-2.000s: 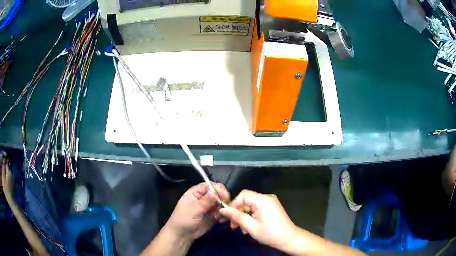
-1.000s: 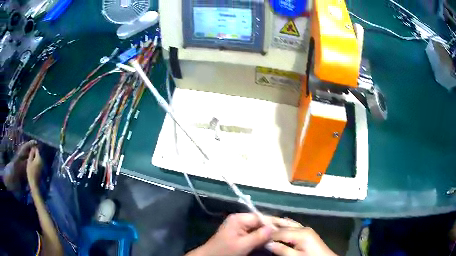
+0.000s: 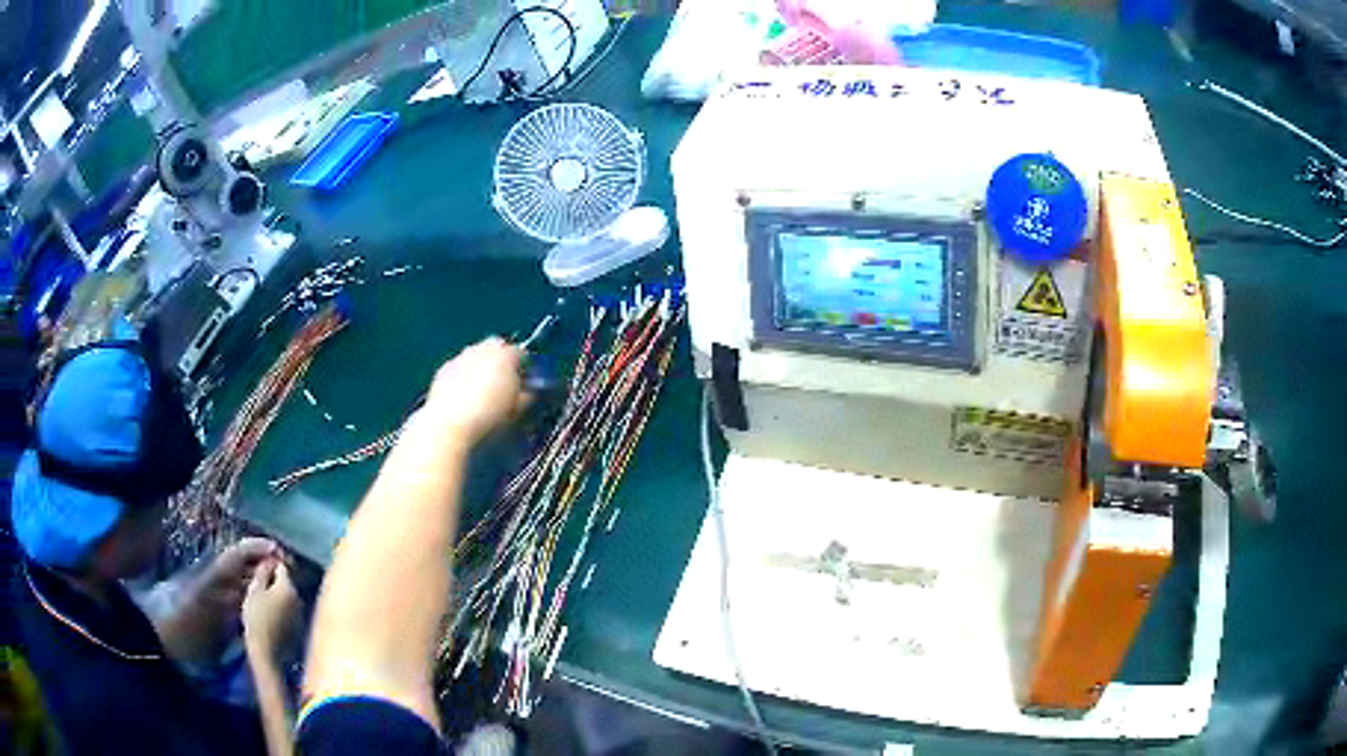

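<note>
My left hand (image 3: pixel 485 387) reaches over the bench beside a pile of multicoloured harness leads (image 3: pixel 569 473). Its fingers are blurred near small blue and whitish parts at the pile's upper left; whether they hold anything cannot be told. My right hand is out of the picture. The cream taping machine (image 3: pixel 886 428), with its lit touchscreen (image 3: pixel 864 291) and orange winding head (image 3: pixel 1155 325), stands right of the pile. A thin pale cable (image 3: pixel 720 547) hangs down along the machine's left side and runs out of the bottom edge.
A white fan (image 3: pixel 570 172) stands behind the pile. A second wire bundle (image 3: pixel 266 406) lies farther left. A person in a blue cap (image 3: pixel 92 428) sits at the left, hands at the bench edge. Blue trays (image 3: pixel 347 149) and a white bag (image 3: pixel 709 47) lie farther back.
The view has swung left and up. My left hand has left the pale cable held in front of the bench and moved to the wire pile. My right hand has gone out of view.
</note>
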